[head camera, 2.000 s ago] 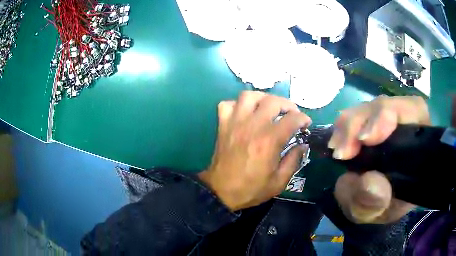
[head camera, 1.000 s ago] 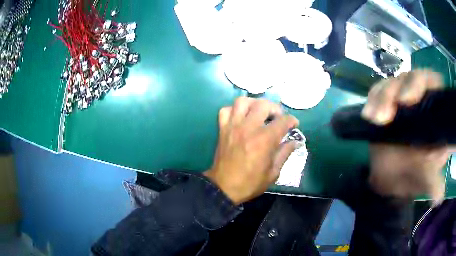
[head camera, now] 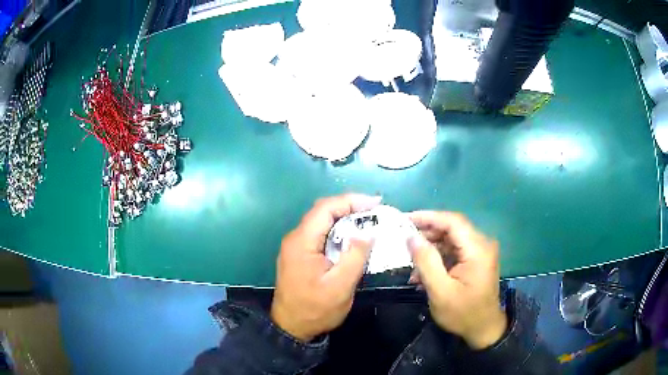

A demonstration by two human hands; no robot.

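Observation:
A white plastic housing (head camera: 390,245) is held between both hands near the bench's front edge. A small dark and silver part shows at its upper left. My left hand (head camera: 318,264) grips the housing's left side, thumb on top. My right hand (head camera: 458,275) grips its right side, with the thumb along the edge. The black electric screwdriver (head camera: 520,47) hangs at the upper right, in front of the silver screw feeder (head camera: 531,99), and neither hand touches it.
Several glaring white housings (head camera: 399,132) lie mid-bench beyond the hands. Wired components with red leads (head camera: 146,165) are heaped at left. A pale pile of small metal parts (head camera: 28,165) lies at far left. White ring-shaped parts (head camera: 655,62) stand at the far right edge.
My right hand has let go of the screwdriver and moved left onto the housing. The screwdriver now hangs farther up the bench. The view has shifted, showing more of the bench.

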